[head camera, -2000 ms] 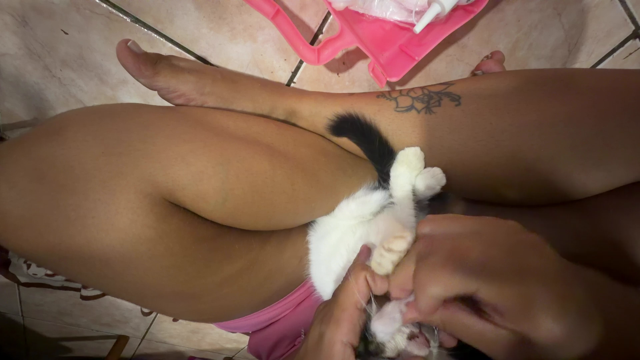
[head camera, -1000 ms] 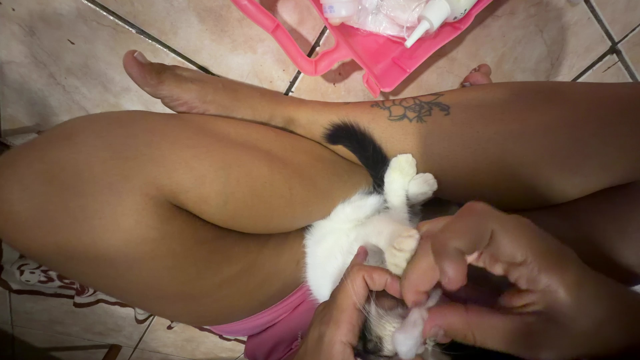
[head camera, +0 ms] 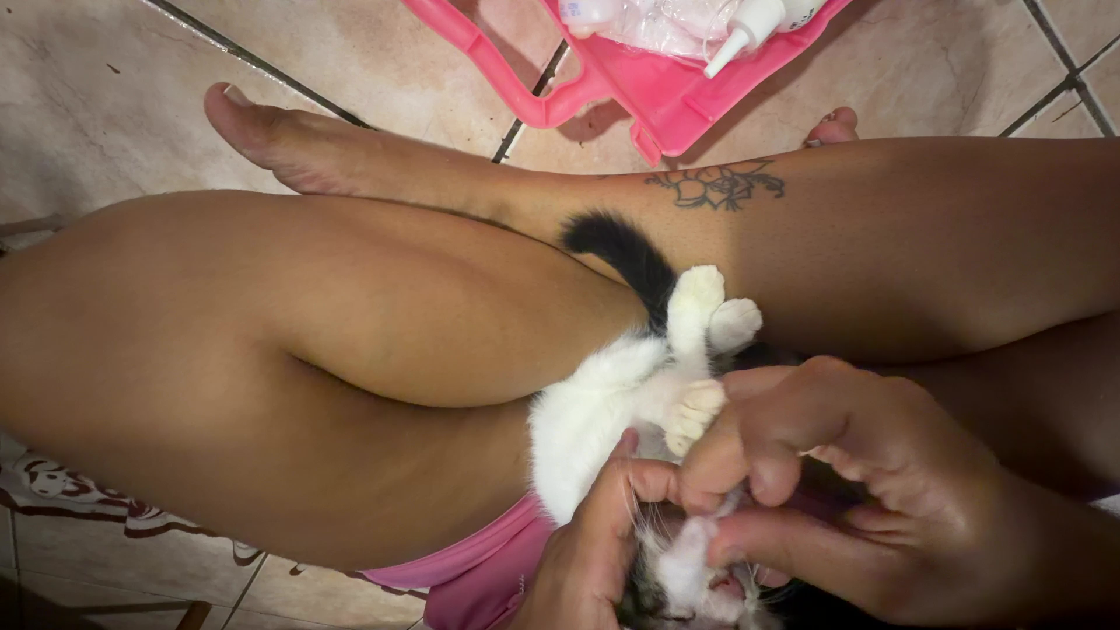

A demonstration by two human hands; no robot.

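Note:
A small black and white cat [head camera: 582, 429] lies belly up between the person's bare thighs. Its black tail [head camera: 621, 254] and white hind paws [head camera: 697, 297] point away from me, and its head is at the bottom of the view. My left hand [head camera: 595, 534] holds the cat by the side of its head, near the whiskers. Over its chin and mouth, my right hand [head camera: 840, 481] has thumb and fingers drawn together at the white fur, close to my left fingers. Whether a small object is pinched there is hidden. Part of the cat's mouth shows pink.
A pink plastic basket or tray [head camera: 656, 105] stands on the tiled floor [head camera: 420, 52] beyond the legs. In it are clear plastic wrapping [head camera: 674, 26] and a white bottle with a nozzle [head camera: 757, 22]. A patterned cloth [head camera: 114, 499] lies at lower left.
My right hand has shifted around the cat's mouth, its fingers spreading from a more closed shape two seconds ago. My left hand stays at the cat's head.

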